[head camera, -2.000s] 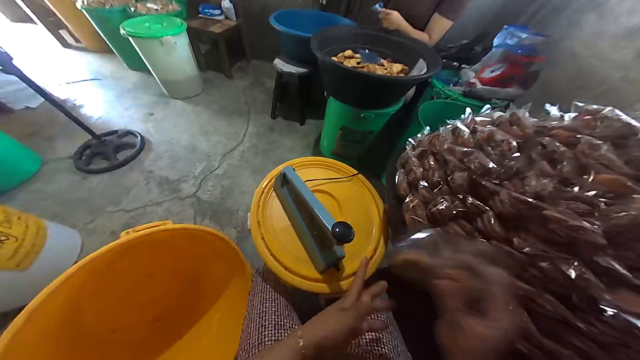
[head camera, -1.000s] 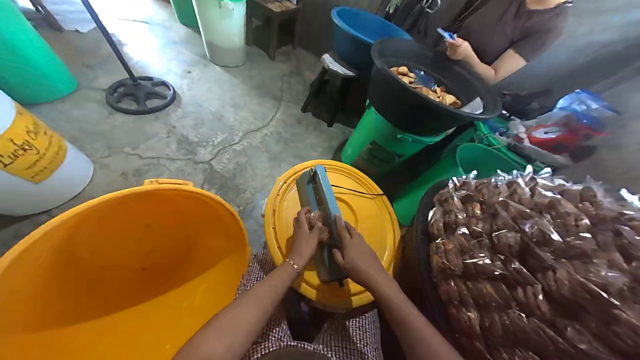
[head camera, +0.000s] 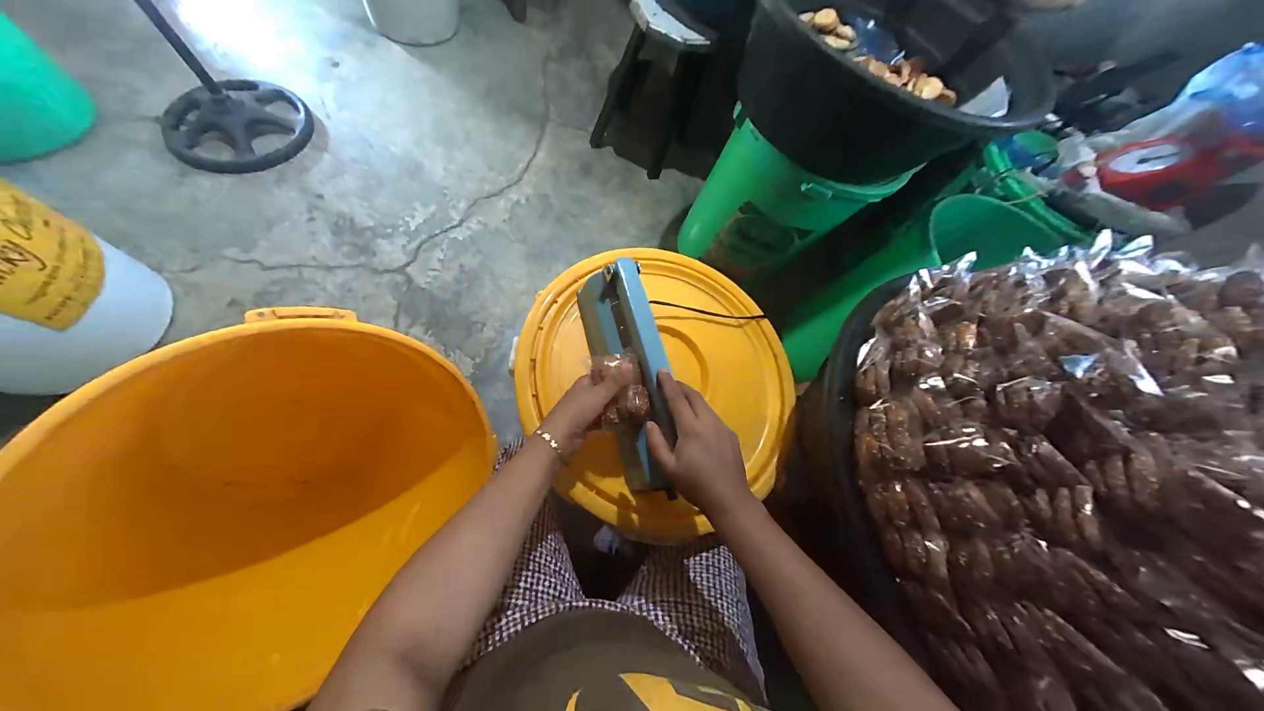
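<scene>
A blue-grey impulse bag sealer (head camera: 640, 331) lies on the yellow lid (head camera: 731, 365) of a bucket between my knees, a black cord running from it. My left hand (head camera: 585, 403) holds a small clear plastic bag of brown snack pieces (head camera: 629, 400) at the sealer's left side. My right hand (head camera: 699, 444) rests with its fingers on the sealer's arm, near its lower end. At the right, many filled clear bags of brown pieces (head camera: 1047, 444) are packed in a large black tub (head camera: 844, 434).
A large yellow tub (head camera: 247, 474) stands at left. Behind are a green bucket (head camera: 760, 197) under a black basin (head camera: 839, 118) of snack pieces, a small stool (head camera: 657, 69), a red scale (head camera: 1150, 168), a round black stand base (head camera: 237, 126) and a white bucket (head camera: 89, 296).
Two seconds ago my right hand was blurred beside the packed bags; since then it has come to the sealer. My left hand has moved up onto the sealer.
</scene>
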